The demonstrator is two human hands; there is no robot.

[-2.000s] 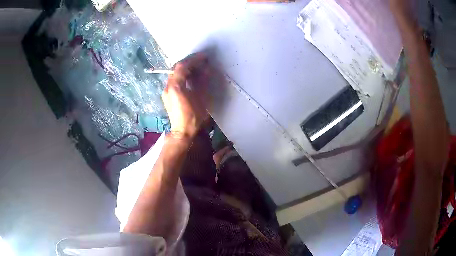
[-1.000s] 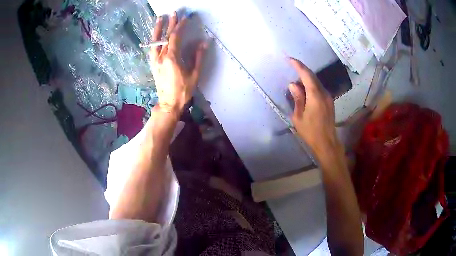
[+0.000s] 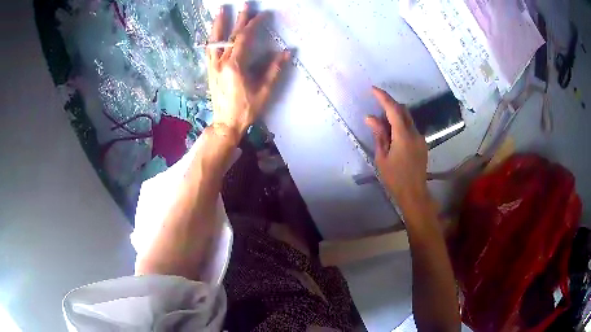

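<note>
A thin pale measuring tape blade (image 3: 330, 107) lies stretched diagonally over the white sheet (image 3: 359, 58) on the worktable. My left hand (image 3: 236, 81) rests with fingers spread near the table's left edge, by the tape's upper end, with a slim white stick (image 3: 218, 45) between its fingers. My right hand (image 3: 398, 146) is over the tape's middle part, index finger extended and thumb apart, seemingly holding nothing. My right forearm hides the tape's lower end; its case does not show. A dark smartphone (image 3: 439, 117) lies just right of my right hand, partly hidden by it.
A full red plastic bag (image 3: 518, 240) stands at the right. Written sheets (image 3: 453, 48) and a pinkish paper (image 3: 505, 39) lie at the upper right. A pale wooden strip (image 3: 366, 246) lies near the lower table edge. Scraps and a magenta piece (image 3: 170, 139) lie on the floor at left.
My right hand has come from the far right over the tape, and the blue tape case has gone out of sight. My left hand has moved up the table and spread its fingers, keeping the stick.
</note>
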